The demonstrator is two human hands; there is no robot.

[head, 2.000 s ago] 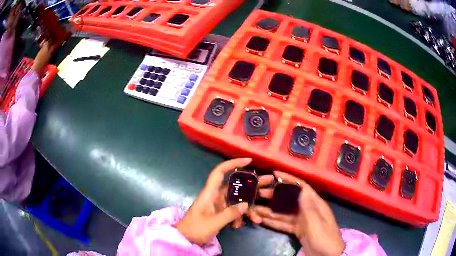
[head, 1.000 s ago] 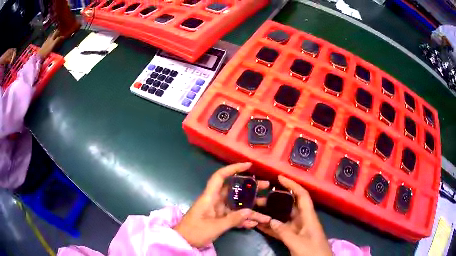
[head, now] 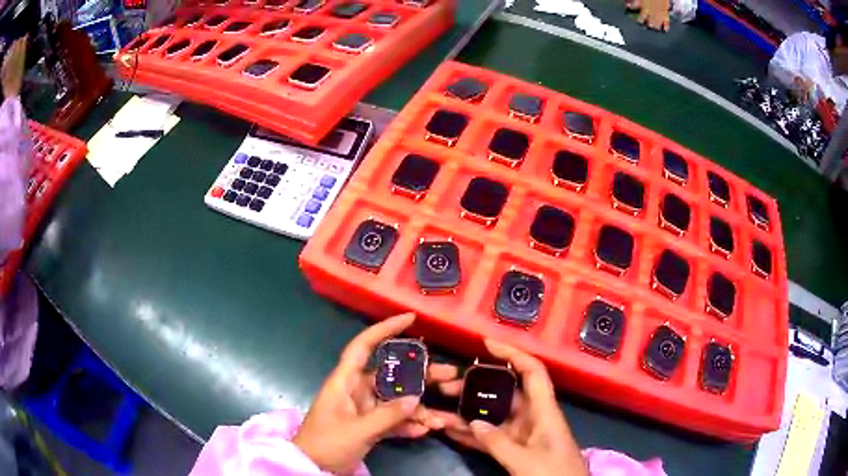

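My left hand [head: 349, 409] holds a watch body [head: 401, 369] face up, its black screen lit with white text, a red mark and a yellow mark. My right hand [head: 535, 418] holds a second watch body [head: 487, 394] face up, its screen black with a short line of light text and a yellow mark. Both thumbs lie at the lower edges of the watches, and the hands are close together. The red-orange foam tray [head: 532, 359] is just beyond them. Its nearest row holds watches back side up, and the rows behind show black fronts.
A second red-orange tray [head: 223, 100] overlaps the top of a calculator [head: 284, 179]. A pen [head: 139, 134] lies on pale paper [head: 125, 158] at left. Paper and a clip [head: 807, 348] are at right. A pink-sleeved person is at far left, another across the bench by a dark pile [head: 786, 119].
The right watch's screen, black before, now shows text and a yellow mark. The whole view has shifted, with trays and hands lying further left in the picture. Both hands keep hold of their watches.
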